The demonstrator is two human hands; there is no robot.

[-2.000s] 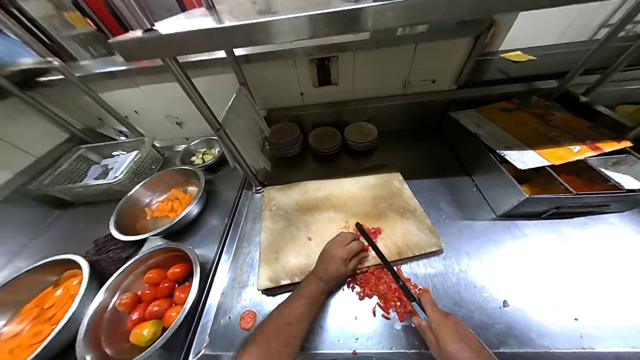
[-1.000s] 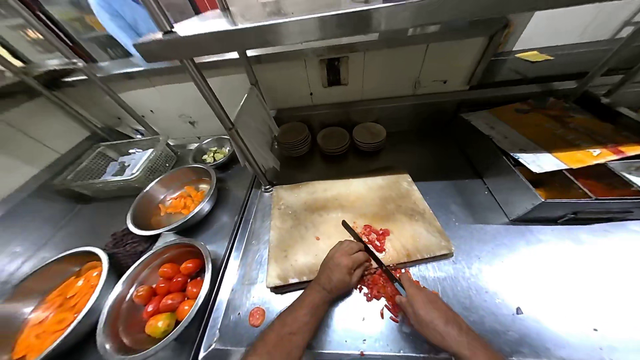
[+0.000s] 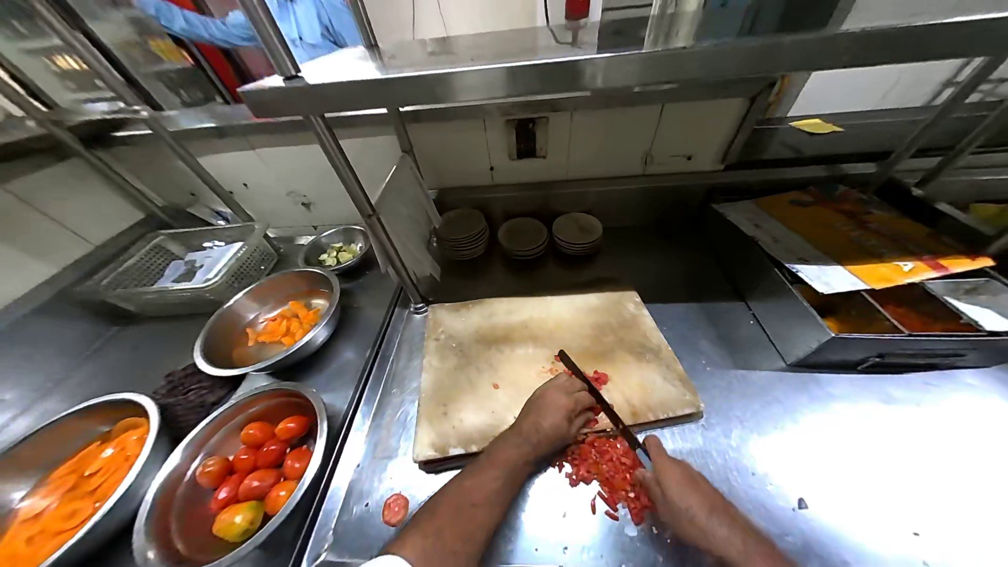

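On the worn cutting board (image 3: 535,354), my left hand (image 3: 555,413) rests near the front edge with its fingers bent beside a knife (image 3: 602,400); whether they hold a tomato piece is hidden. My right hand (image 3: 677,488) grips the knife's light blue handle, and the dark blade slants up and left across the board. Red tomato bits (image 3: 598,379) lie by the blade. A heap of chopped tomato (image 3: 606,468) sits on the steel counter against the board's front edge. A round tomato slice (image 3: 395,509) lies left of my forearm.
At left stand steel bowls of whole tomatoes (image 3: 311,394), orange pieces (image 3: 335,303) and orange slices (image 3: 150,405), a small bowl (image 3: 364,236) and a plastic basket (image 3: 134,295). Stacked plates (image 3: 577,228) stand behind the board, a container tray (image 3: 819,350) at right. A person's blue sleeve (image 3: 213,27) shows beyond the shelf.
The knife and both hands stay at the board's front edge. Red pieces that lay right of the blade a second ago are now partly behind it. A blue-clad person shows more fully beyond the shelf.
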